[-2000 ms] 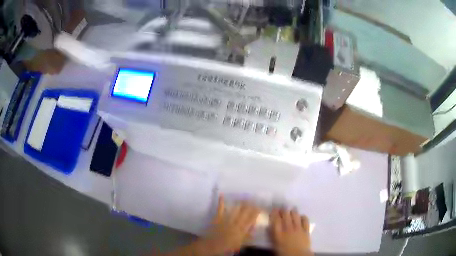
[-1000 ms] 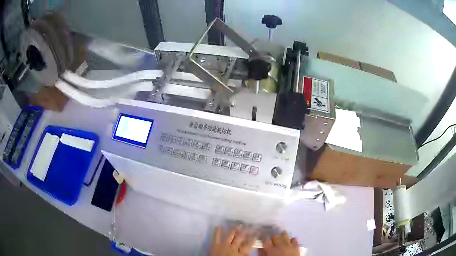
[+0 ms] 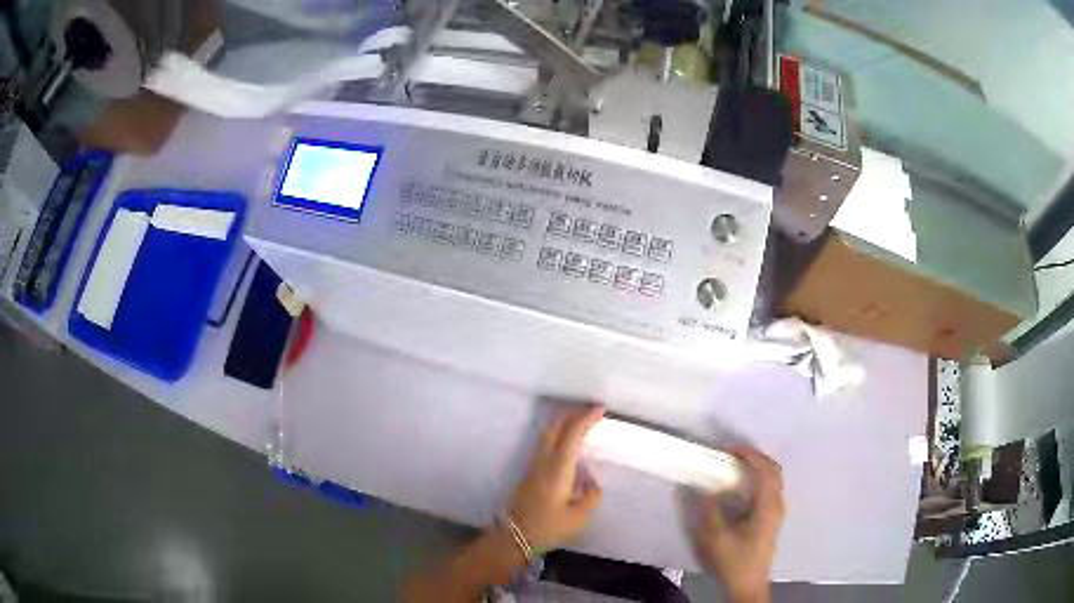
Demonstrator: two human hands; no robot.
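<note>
My left hand (image 3: 563,471) and my right hand (image 3: 742,518) hold a white stack of cut strips (image 3: 662,452) between them, one hand at each end. The stack is a bright, slightly blurred long piece over the pale table (image 3: 400,424) in front of the machine. The left fingers and thumb are around its left end. The right thumb and fingers are around its right end. Whether the stack touches the table, I cannot tell.
The cutting machine (image 3: 471,277) stands behind the hands. A blue tray (image 3: 165,306) with white stacks and a black flat rectangle (image 3: 259,324) lie at left. Crumpled white material (image 3: 819,353) lies right of the machine, near a cardboard box (image 3: 901,295). Supply reels (image 3: 106,47) are far left.
The hands were palms-down near the table's front edge. Now they are raised around the stack's two ends, which shows plainly between them. The camera view has also shifted.
</note>
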